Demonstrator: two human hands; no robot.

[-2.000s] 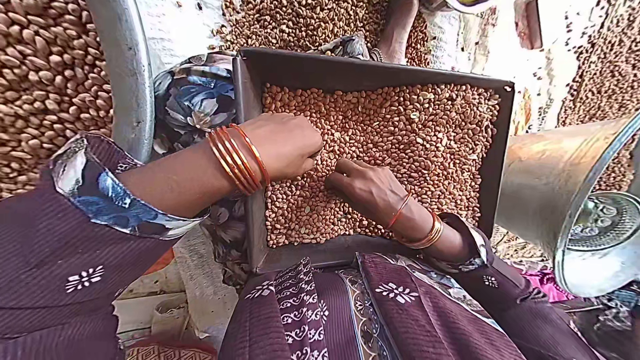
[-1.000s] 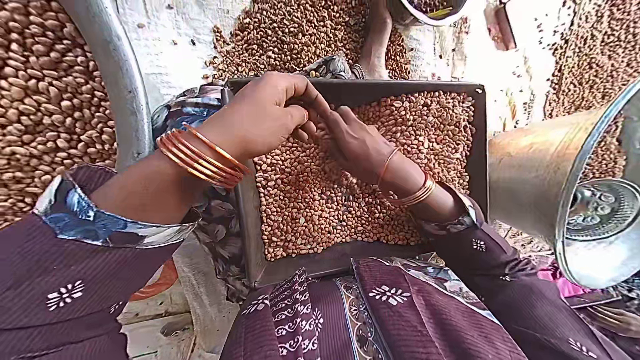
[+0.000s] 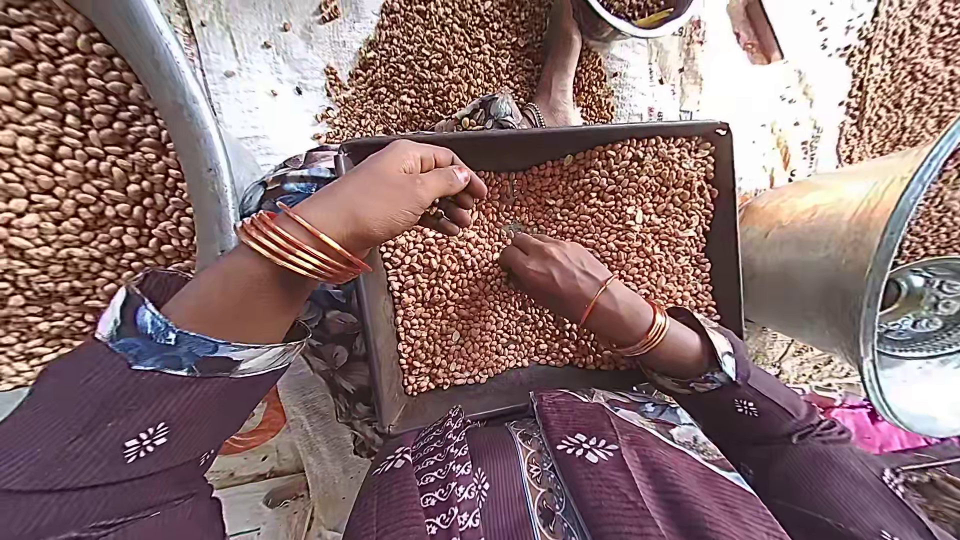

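A dark rectangular metal tray (image 3: 731,225), tilted slightly in view, holds a layer of reddish-brown nuts or seeds (image 3: 465,315). Over its upper left part is my left hand (image 3: 420,191), fingers curled with the thumb against the index finger; whether something small is between them cannot be told. My right hand (image 3: 555,274) rests at the middle of the nuts, knuckles up, its fingertips bent down and hidden. Both wrists wear orange and gold bangles.
A large metal basin (image 3: 202,142) of bigger nuts stands at the left. At the right lies a tipped metal bucket (image 3: 817,255) with nuts inside. Beyond the tray are a nut pile (image 3: 442,60), a bare foot (image 3: 559,82) and a small metal pot (image 3: 645,26).
My hands were close together above the nuts one second ago and are now apart. My right hand has come down nearer the middle of the tray.
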